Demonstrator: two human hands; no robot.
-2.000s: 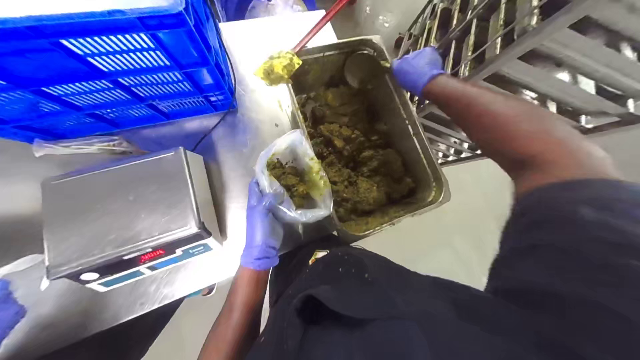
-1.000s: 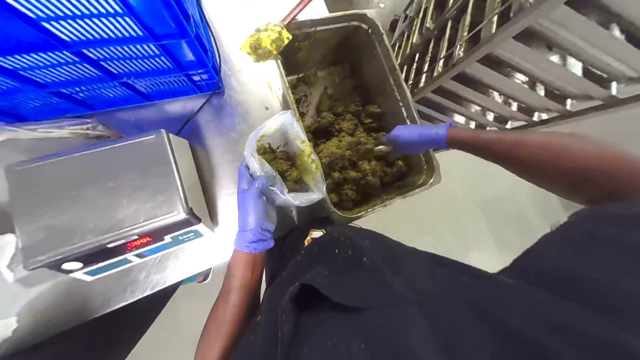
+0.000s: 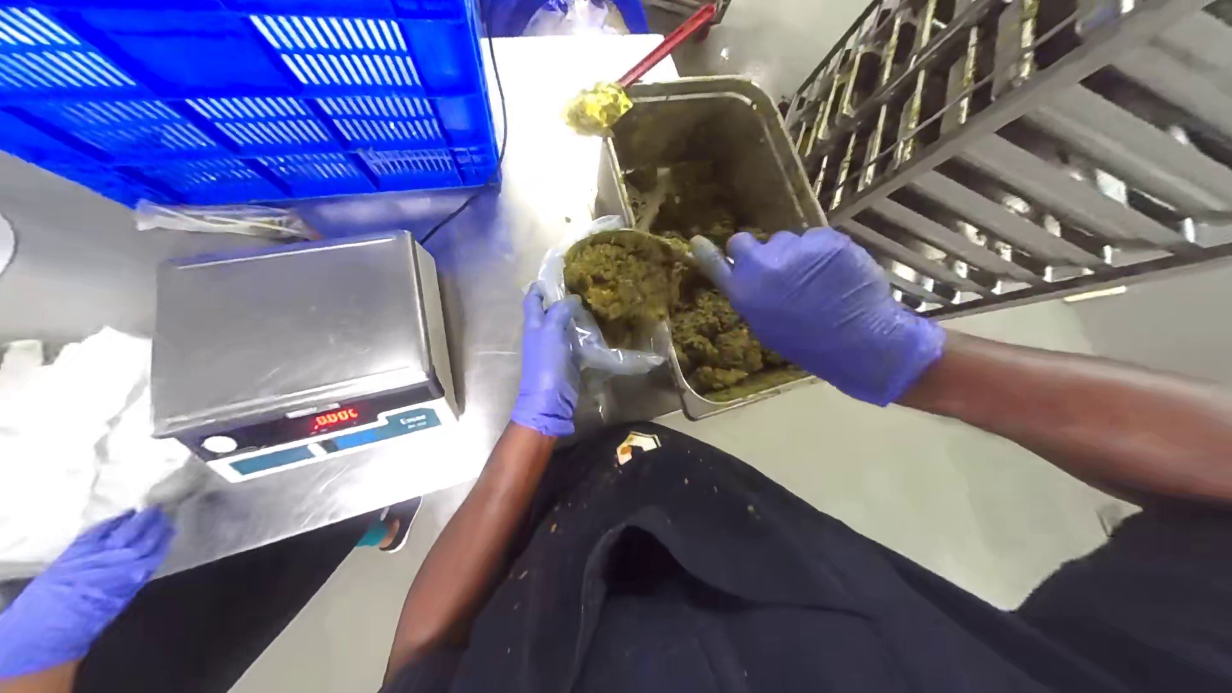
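My left hand (image 3: 551,361), in a purple glove, holds a clear plastic bag (image 3: 616,356) at its left side. A ladle or scoop (image 3: 709,260) is in my gloved right hand (image 3: 818,298); its bowl, heaped with greenish-brown food mixture (image 3: 621,281), is over the bag's mouth. Just to the right, a deep steel pan (image 3: 770,144) contains more of the chunky mixture (image 3: 717,337). Whether the scoop touches the bag is hard to tell.
A digital scale (image 3: 298,332) stands left, below a blue plastic crate (image 3: 241,96). A red-handled tool (image 3: 669,43) with a yellow-smeared end lies behind the pan. Metal racks (image 3: 1020,144) rise at right. A co-worker's gloved hand (image 3: 87,587) rests near white bags (image 3: 82,443).
My right hand was at the pan's far rim, then down at the mixture; now it is by the bag with a loaded scoop. The co-worker's hand has come back into view.
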